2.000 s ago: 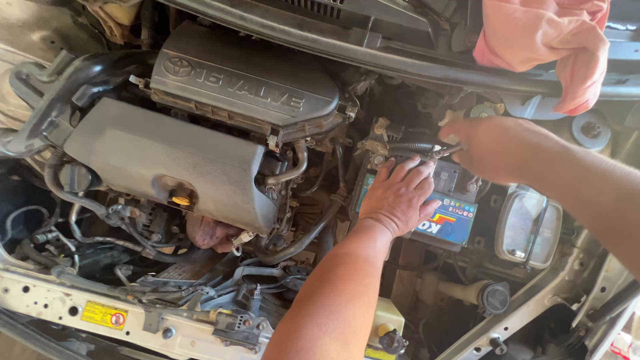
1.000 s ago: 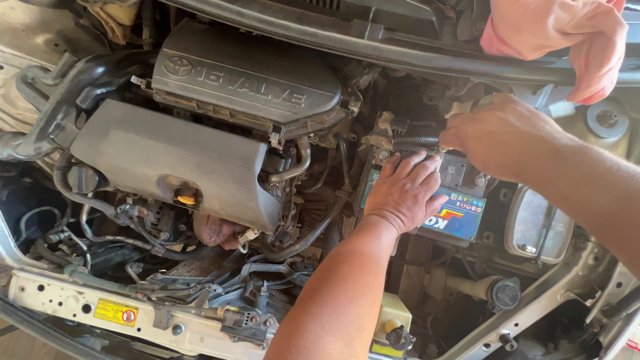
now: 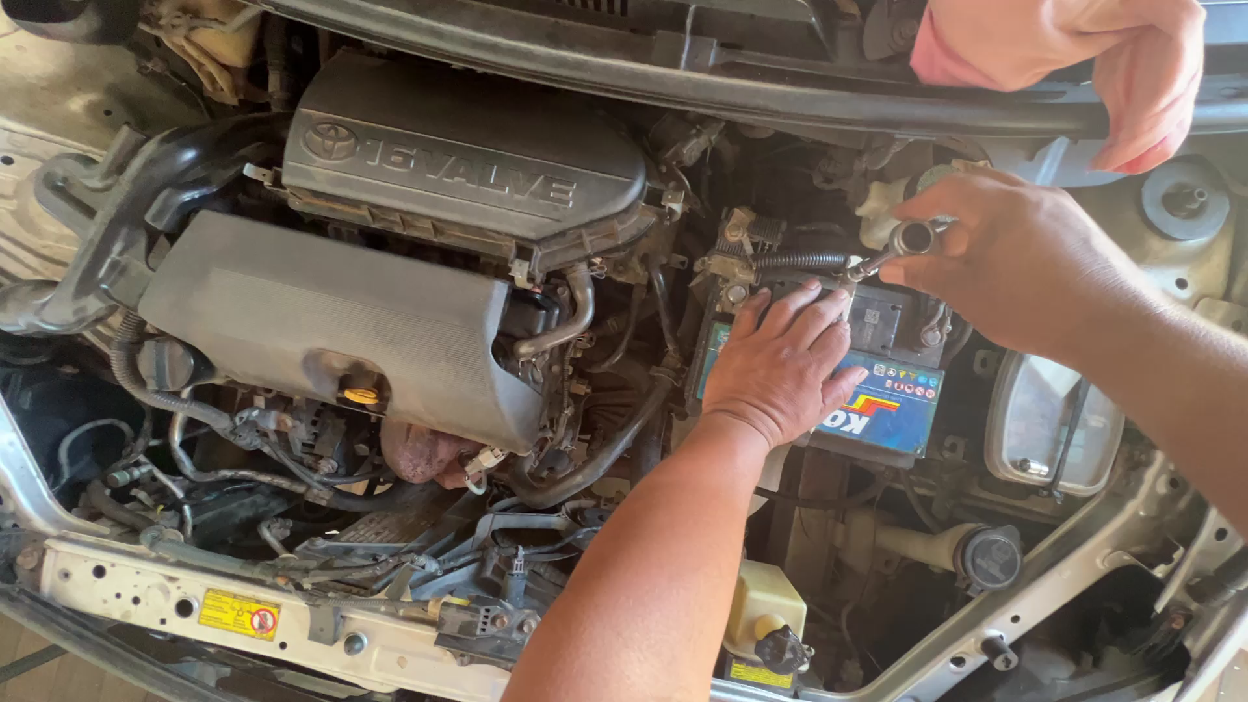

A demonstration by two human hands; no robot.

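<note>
My left hand (image 3: 785,366) lies spread on top of the car battery (image 3: 892,405), its fingertips by the battery's hold-down bracket at the rear edge. My right hand (image 3: 1014,258) grips a metal ratchet wrench (image 3: 912,239) whose ring-shaped end shows between thumb and fingers. A thin metal part reaches from the wrench toward the bracket, just beyond my left fingertips; its tip is hard to make out. Beside it runs a black corrugated cable sleeve (image 3: 799,260). A corroded-looking battery terminal clamp (image 3: 736,263) sits at the battery's rear left corner.
Left of the battery are the engine cover (image 3: 341,322) and the air filter housing (image 3: 468,146). A pink cloth (image 3: 1063,49) hangs over the cowl edge at upper right. A clear-lidded tray (image 3: 1053,424) with small metal parts lies right of the battery, above a capped filler neck (image 3: 990,558).
My right hand has turned about the rear of the battery, and the wrench's round end now shows. My left hand has stayed on the battery.
</note>
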